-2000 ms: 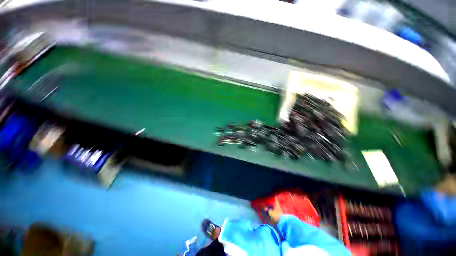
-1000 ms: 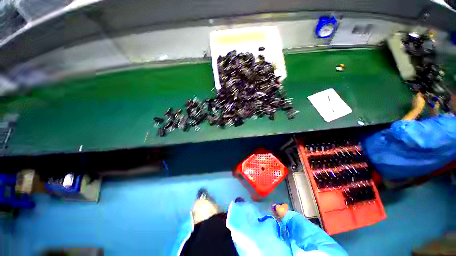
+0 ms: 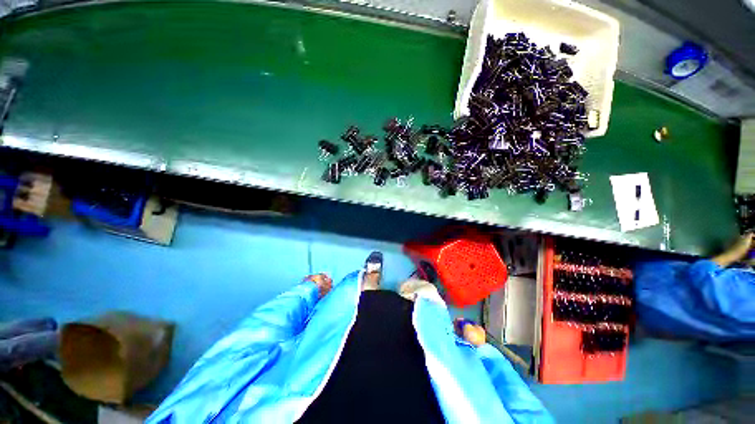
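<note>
A large heap of black binder clips [image 3: 521,124] with silver wire handles lies on the green bench, partly in the tipped white bin [image 3: 611,74]. Looser clips spread to the left. My left hand [image 3: 320,284] is small and low beside my body, at the end of a blue sleeve. My right hand [image 3: 473,333] hangs low on the other side, with blue bands on its fingers. Both hands are away from the clips and below the bench edge. Their fingers are too small to tell whether they hold anything.
A red stool [image 3: 472,267] stands below the bench. An orange-red tray [image 3: 579,364] holds rows of clips. A white sheet [image 3: 633,201] and blue clock [image 3: 685,60] are right. A neighbour's blue sleeve [image 3: 687,294] is far right; a brown box [image 3: 116,352] is lower left.
The view has turned and the bench looks closer. My left hand now shows beside my body. My right hand, over the stool in the earliest frame, is now lower, beside my body.
</note>
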